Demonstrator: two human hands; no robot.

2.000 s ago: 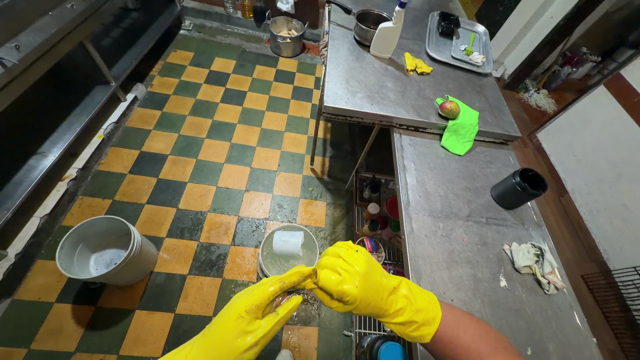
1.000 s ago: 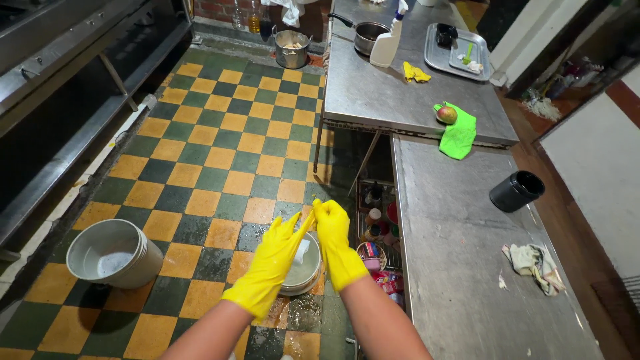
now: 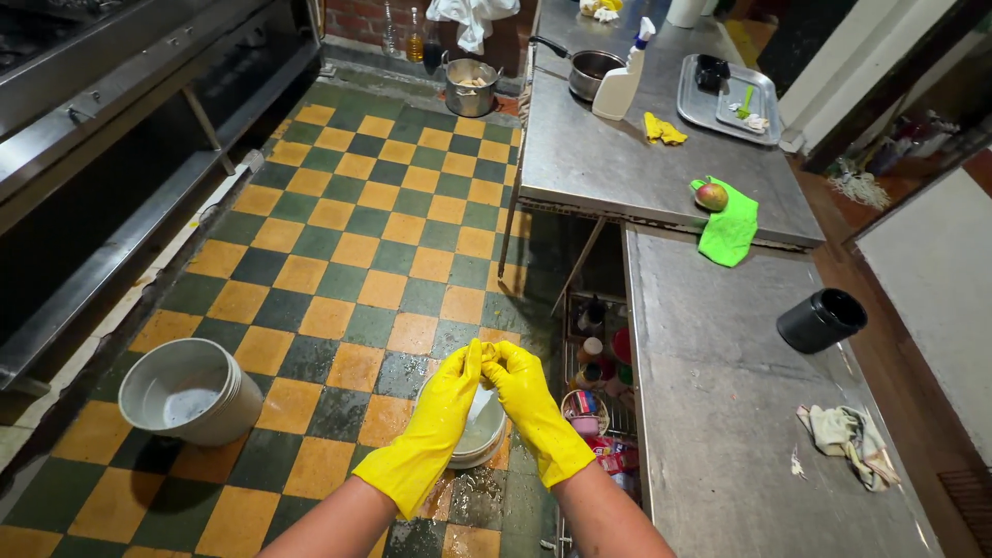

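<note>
Both my hands wear yellow rubber gloves. My left hand (image 3: 438,426) points upward with its fingers together, and its fingertips meet those of my right hand (image 3: 535,411). The right hand's thumb and fingers pinch at the left glove's fingertips. Below the hands, partly hidden by them, a white bucket (image 3: 482,434) stands on the wet floor with a whitish object in it. Another light grey bucket (image 3: 190,395) stands on the checkered tile floor at the left, with a little pale liquid inside.
At the right, a steel table (image 3: 721,387) bears a black container (image 3: 821,320) and a crumpled rag (image 3: 849,446). A higher steel table (image 3: 620,167) holds a saucepan (image 3: 590,74), a spray bottle (image 3: 621,81), a tray (image 3: 728,101), and a green cloth (image 3: 728,232) under a round fruit (image 3: 711,196). A pot (image 3: 470,89) stands behind.
Two seconds ago my left hand lay lower and tilted, with the right hand closed at its fingertips. Now both hands point upward, fingertips together.
</note>
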